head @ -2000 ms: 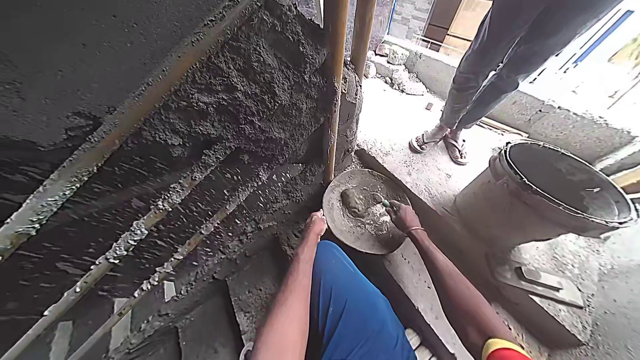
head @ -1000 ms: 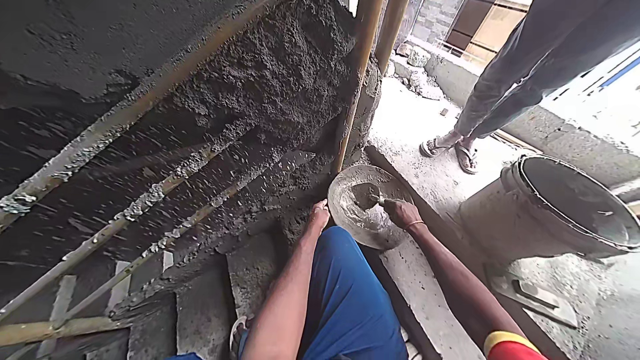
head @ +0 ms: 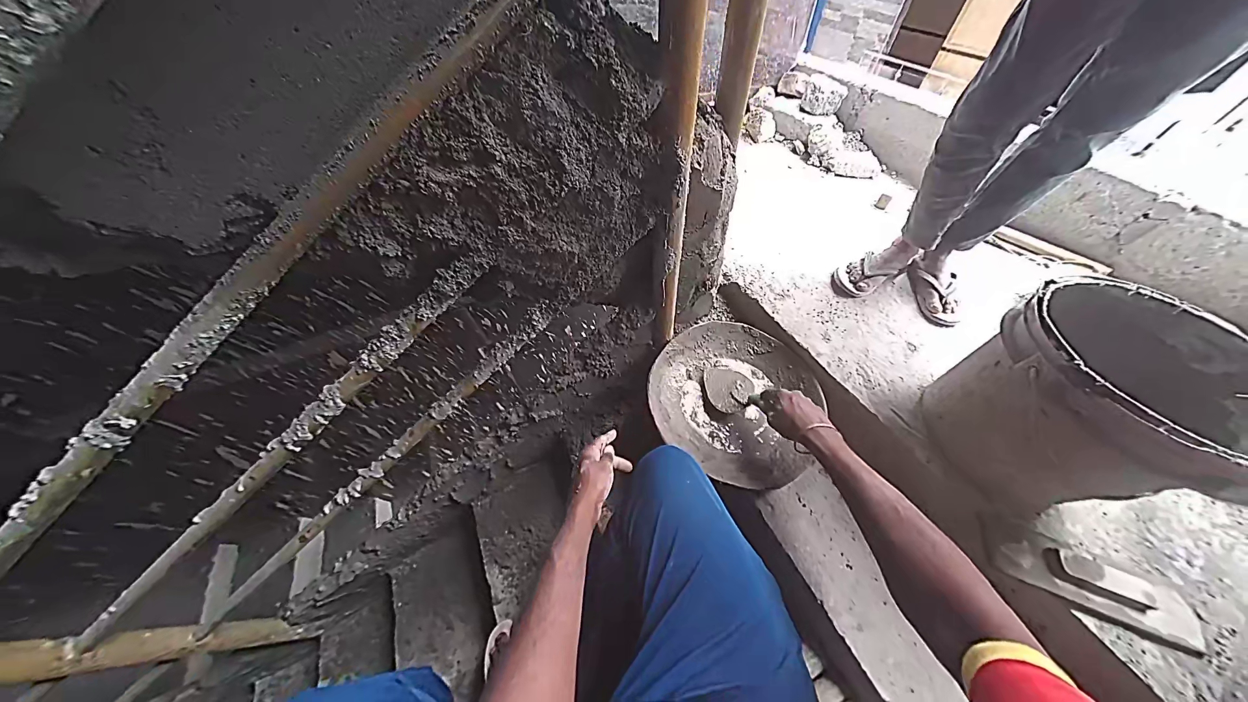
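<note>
My right hand (head: 792,413) grips the handle of a trowel (head: 729,388), whose blade carries grey mortar over a round shallow pan (head: 682,429). A ring of mortar and lighter paste lies in the pan, which rests on a ledge by the foot of a pole. My left hand (head: 597,472) is off the pan, beside my left knee, with fingers apart and nothing seen in it. Left of the hands rises a wall coated in rough, wet mortar (head: 546,146).
Mortar-crusted poles (head: 322,210) slant across the left. A large bucket (head: 1014,409) and a plastering float (head: 1121,590) are at the right. Another person's legs in sandals (head: 936,283) stand beyond the pan. Rubble (head: 824,122) lies behind. Steps (head: 439,595) descend at lower left.
My left hand has let go of the pan's rim and moved back toward my knee. The trowel blade, earlier down in the mortar, now shows a rounded load on it.
</note>
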